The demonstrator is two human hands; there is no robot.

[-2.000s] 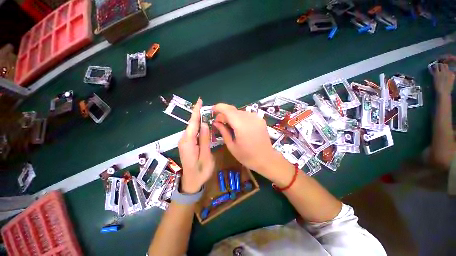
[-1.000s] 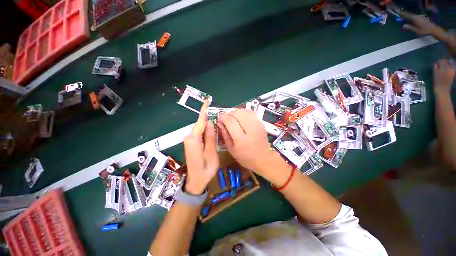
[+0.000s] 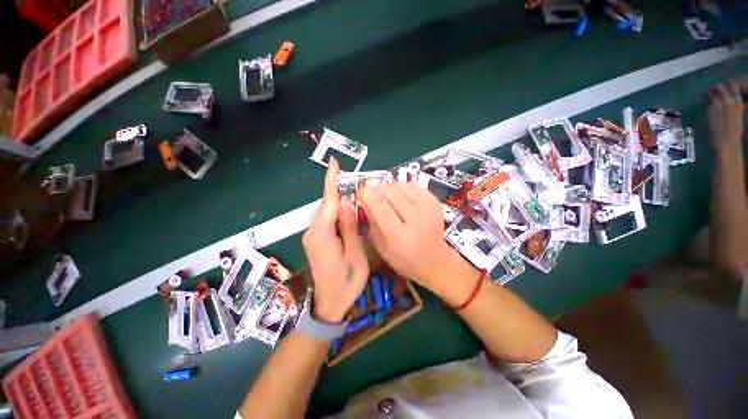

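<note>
My left hand (image 3: 335, 254) and my right hand (image 3: 408, 225) are together at the centre, above the parts box. They hold a clear housing (image 3: 361, 180) between them; its top edge shows above the fingers and the rest is hidden. My left index finger points up along its left side. My right fingertips press on it. The shallow tan parts box (image 3: 373, 337) lies under my hands with several blue cylinders (image 3: 381, 295) in it. A loose blue cylinder (image 3: 179, 375) lies on the green surface at the lower left.
Partly assembled units (image 3: 517, 204) are heaped on the right, with a smaller group (image 3: 213, 315) on the left. Spaced housings (image 3: 256, 78) lie on the green belt beyond the white strip (image 3: 574, 100). Red compartment trays (image 3: 74, 372) stand at left. Another person's arm (image 3: 727, 180) is at right.
The housings on the belt have moved to the right, including the one just beyond my hands. My hands have shifted slightly right and still hold the housing. The other person's upper hand has left the belt.
</note>
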